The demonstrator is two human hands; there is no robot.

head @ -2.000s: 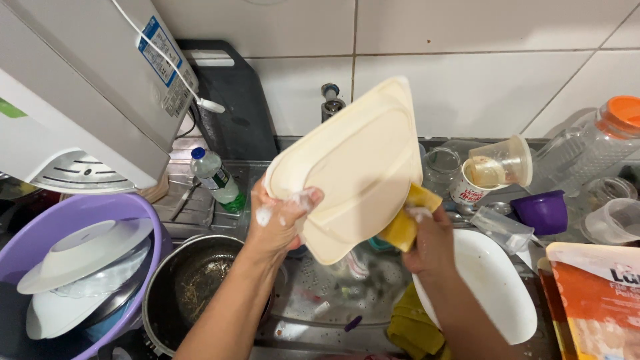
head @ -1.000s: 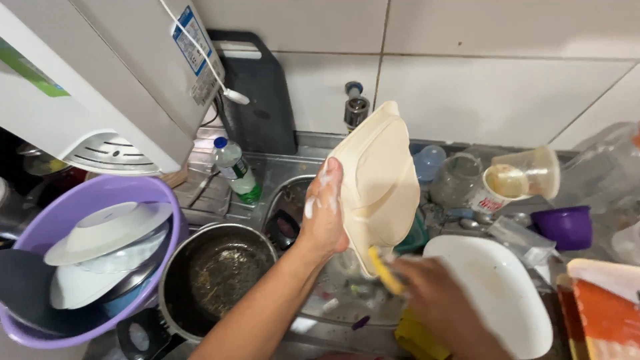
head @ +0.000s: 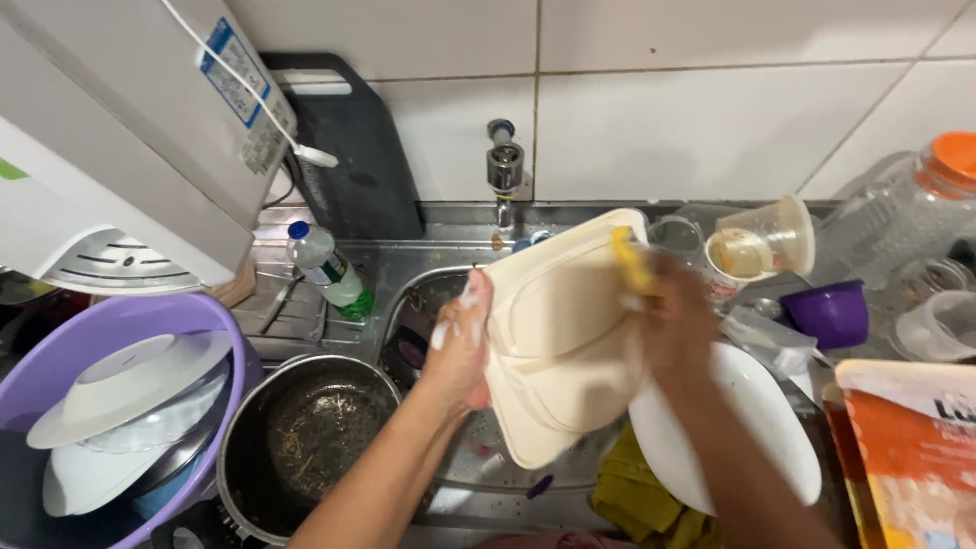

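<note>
My left hand [head: 461,343], with suds on its fingers, grips the left edge of a cream plastic lid or tray [head: 564,335] held tilted above the metal sink [head: 488,450]. My right hand [head: 675,313], blurred, has a yellow sponge [head: 631,261] against the upper right part of the cream piece. Below my right wrist lies a white oval dish [head: 732,435], beside an olive cloth [head: 648,488]. A dark pot [head: 316,450] with residue inside stands to the left of my left forearm.
At left are a purple basin [head: 244,366] with dishes, a bottle [head: 328,267] and a white appliance [head: 137,152]. A faucet [head: 505,168] is behind the sink. Plastic cups [head: 778,236], a purple container [head: 827,314] and an orange-capped jar [head: 884,221] stand at right.
The cream piece has been turned to show its broad face more fully. The sponge has moved from its lower edge a second ago to its upper right.
</note>
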